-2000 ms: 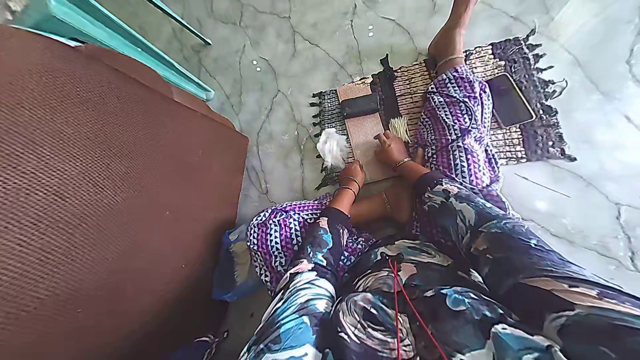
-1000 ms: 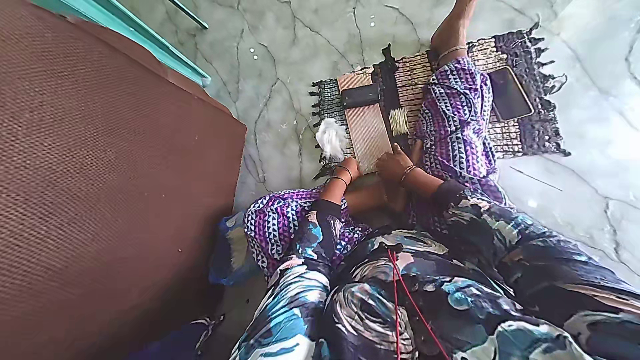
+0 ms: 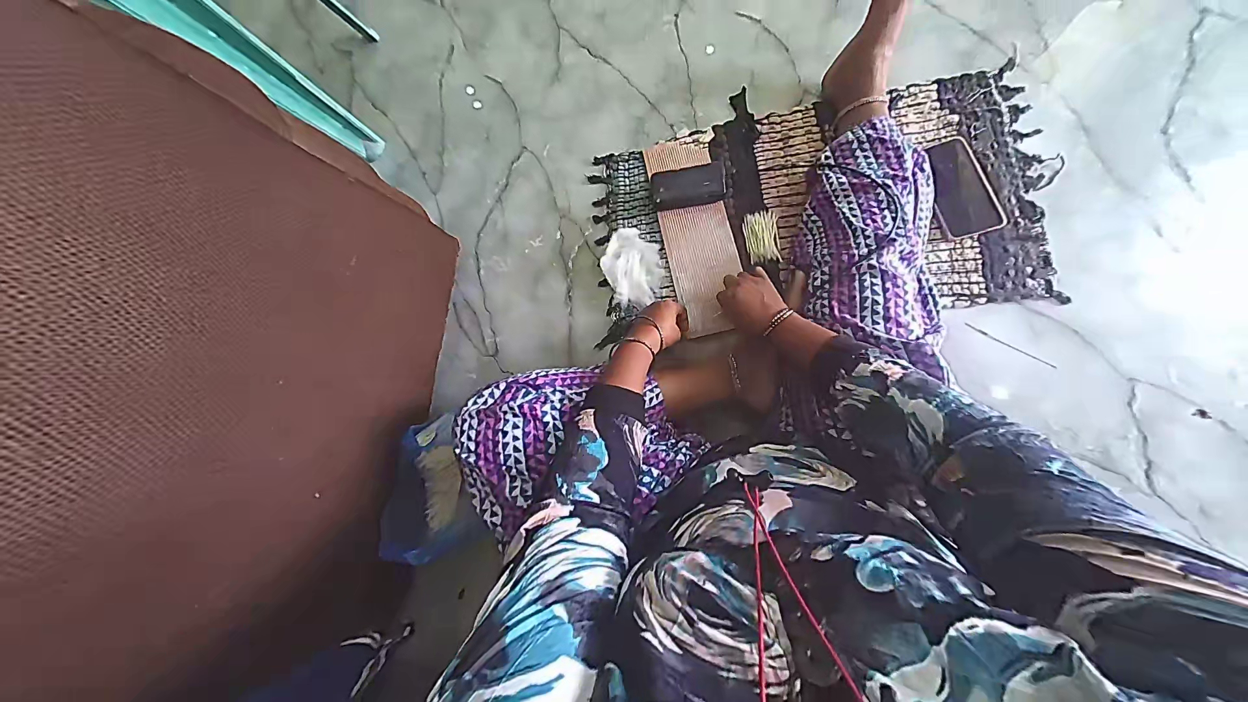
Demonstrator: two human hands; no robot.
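Note:
A flat tan board with fine lengthwise lines (image 3: 697, 249) lies on a woven fringed mat (image 3: 785, 156). Across its upper part rests a dark rectangular object (image 3: 688, 185). My left hand (image 3: 665, 324) is at the board's lower left corner, fingers curled. My right hand (image 3: 751, 300) touches the board's lower right edge. Whether either hand pinches something small cannot be made out. White fluffy fibre (image 3: 632, 268) lies left of the board, and a bundle of pale yellowish sticks or strands (image 3: 761, 237) lies to its right, just above my right hand.
A smartphone (image 3: 965, 187) lies on the mat beyond my outstretched leg. A large brown textured surface (image 3: 214, 322) fills the left side, with a teal plastic edge (image 3: 283, 83) behind it. A blue bag (image 3: 429, 492) sits beside my bent knee. A thin stick (image 3: 1010, 345) lies on the marbled floor.
Two seconds ago my right hand was farther up on the board; it then moved down to the lower right edge. My left hand stays near the lower left corner.

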